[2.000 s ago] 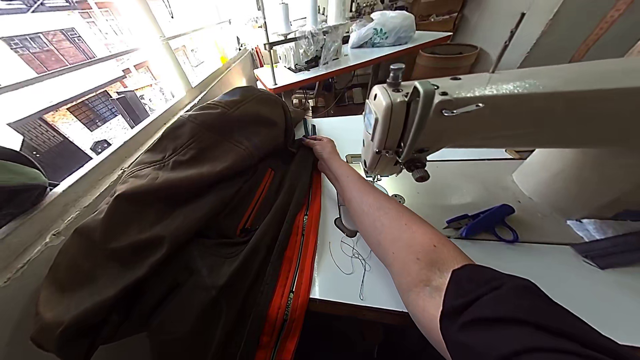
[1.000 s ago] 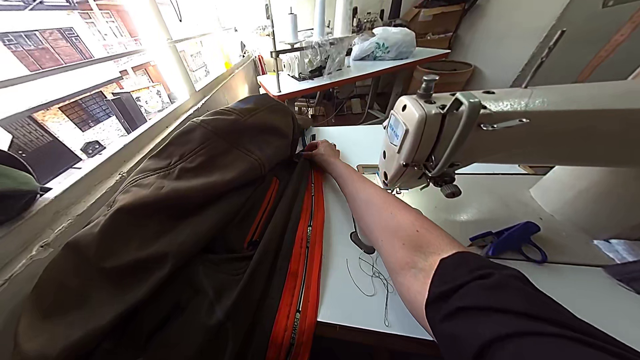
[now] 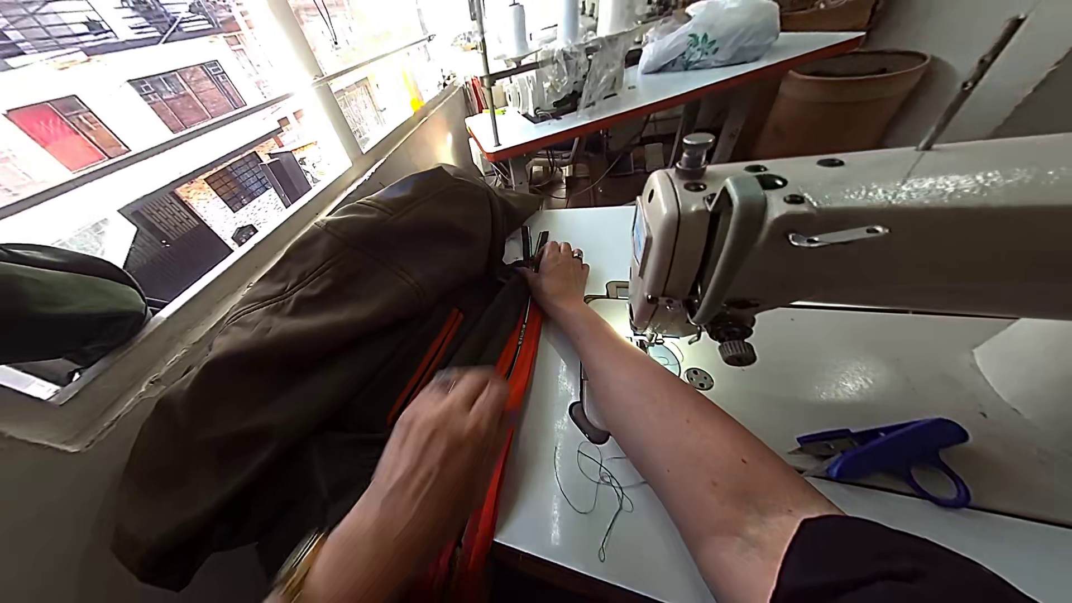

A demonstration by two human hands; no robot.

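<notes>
A dark brown jacket (image 3: 360, 276) with a red-edged pocket lies over the left edge of the sewing table. Its zipper (image 3: 521, 335), set in red tape, runs along the front edge. My right hand (image 3: 559, 272) grips the upper end of that edge, beside dark strap ends. Over the lower part of the zipper is my left hand (image 3: 448, 423), blurred, its fingers curled; whether it pinches the cloth cannot be told. The head of an industrial sewing machine (image 3: 682, 243) stands just right of my right forearm.
Blue-handled thread snips (image 3: 900, 452) lie on the table at the right. Loose dark thread (image 3: 607, 481) is near the front edge. Behind stands another table (image 3: 586, 126) with thread cones and a white plastic bag (image 3: 712, 38). A window ledge (image 3: 276, 260) borders the jacket at left.
My left hand has come into view over the zipper edge. My right hand stays at the upper end of the jacket front.
</notes>
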